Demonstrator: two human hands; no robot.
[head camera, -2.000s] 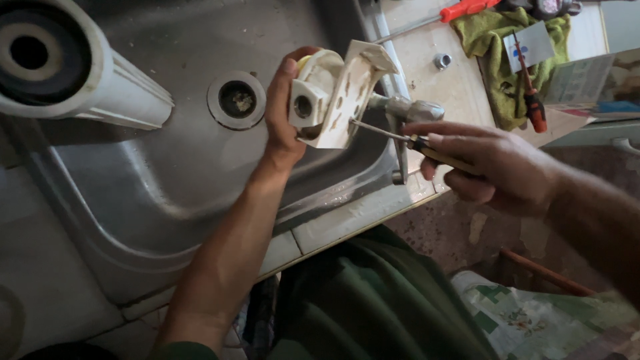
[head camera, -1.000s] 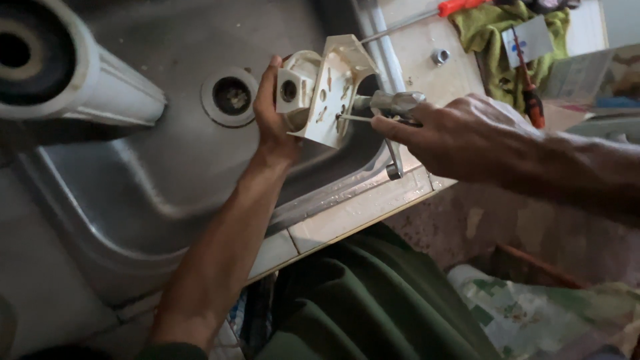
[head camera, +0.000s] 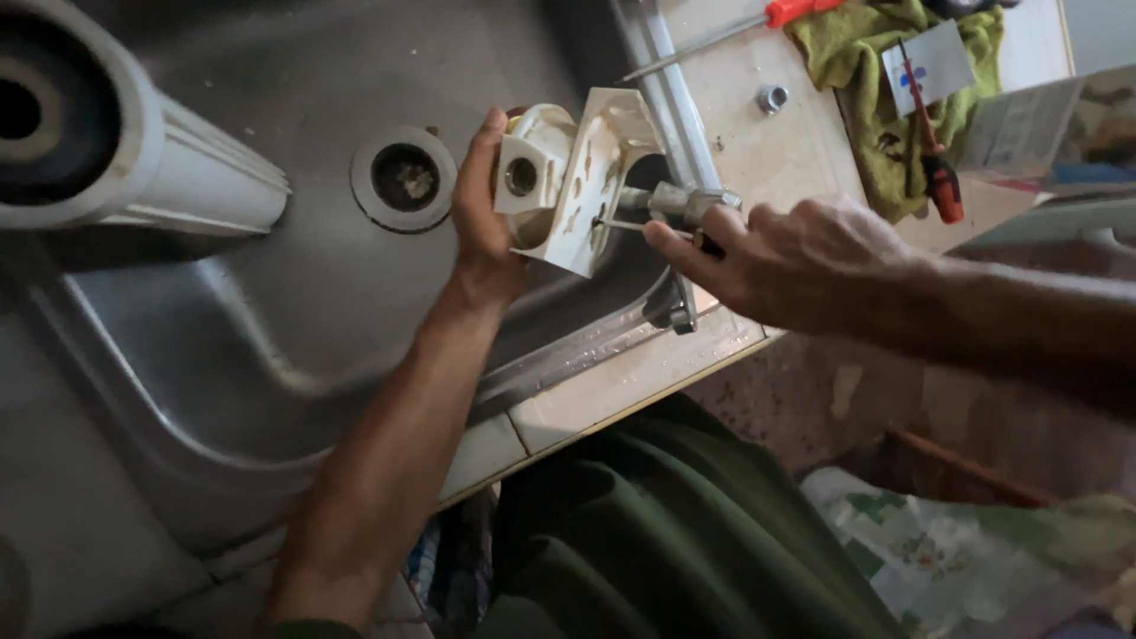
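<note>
Above the steel sink, my left hand (head camera: 488, 200) grips a white plastic water filter head (head camera: 538, 160) with a threaded port. A white mounting bracket (head camera: 603, 169) is attached to its right side. My right hand (head camera: 781, 253) is closed around a screwdriver's handle, mostly hidden by the fingers. The screwdriver's thin shaft (head camera: 628, 225) reaches a screw spot on the bracket's face. Behind the bracket, close to my right hand, a metal tap or fitting (head camera: 679, 202) shows in part.
A white filter housing (head camera: 191, 169) stands at left in the sink (head camera: 293, 293), near the drain (head camera: 406, 180). On the counter (head camera: 754, 133) lie a red-handled screwdriver (head camera: 794, 11), a small metal fitting (head camera: 772, 98), a green cloth (head camera: 856, 115) and a red-and-black screwdriver (head camera: 942, 182).
My right hand has turned over around the screwdriver since two seconds ago; its back now faces up and hides the handle. The left hand still holds the filter head.
</note>
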